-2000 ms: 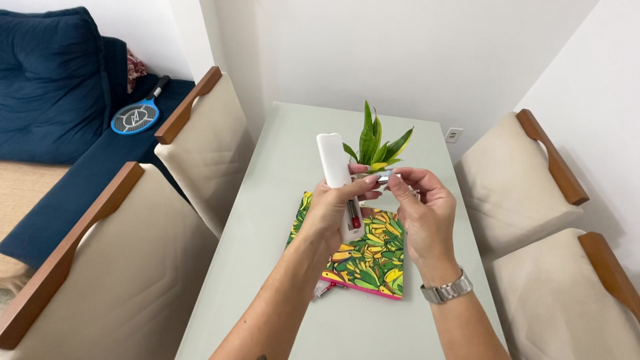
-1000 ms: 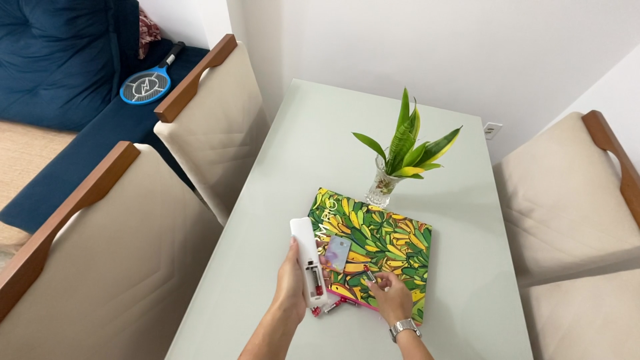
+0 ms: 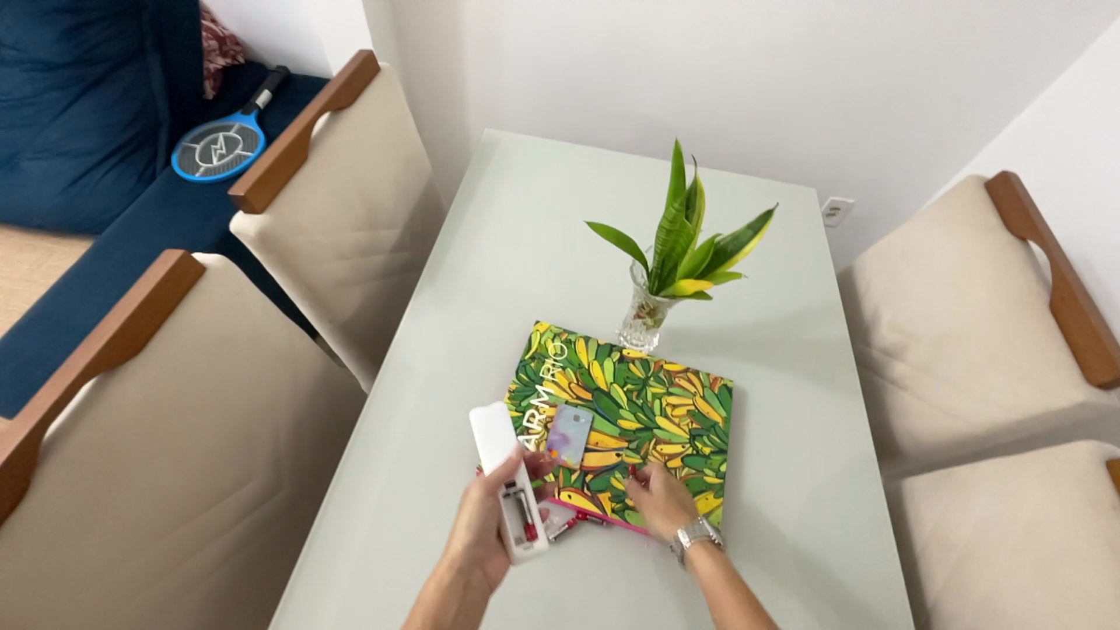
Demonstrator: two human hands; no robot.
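My left hand (image 3: 481, 516) grips a white remote control (image 3: 509, 481) whose battery compartment lies uncovered, with a red-ended battery (image 3: 526, 516) inside. Over the patterned book (image 3: 656, 420), my right hand (image 3: 661, 499) pinches a small battery with a red end (image 3: 633, 472), mostly hidden by the fingers. A bank card (image 3: 570, 435) lies on the book, left of that hand. Loose red and dark batteries (image 3: 573, 523) lie at the book's lower edge, beside the remote.
A glass vase (image 3: 643, 319) with green leaves stands behind the book on the pale table (image 3: 455, 350). Cream chairs (image 3: 341, 201) flank the table on both sides. An electric fly swatter (image 3: 219, 150) lies on the blue sofa (image 3: 87, 122).
Both hands have moved down from in front of the plant and apart. The card, seen on the book one second ago, still lies there. The view has shifted.
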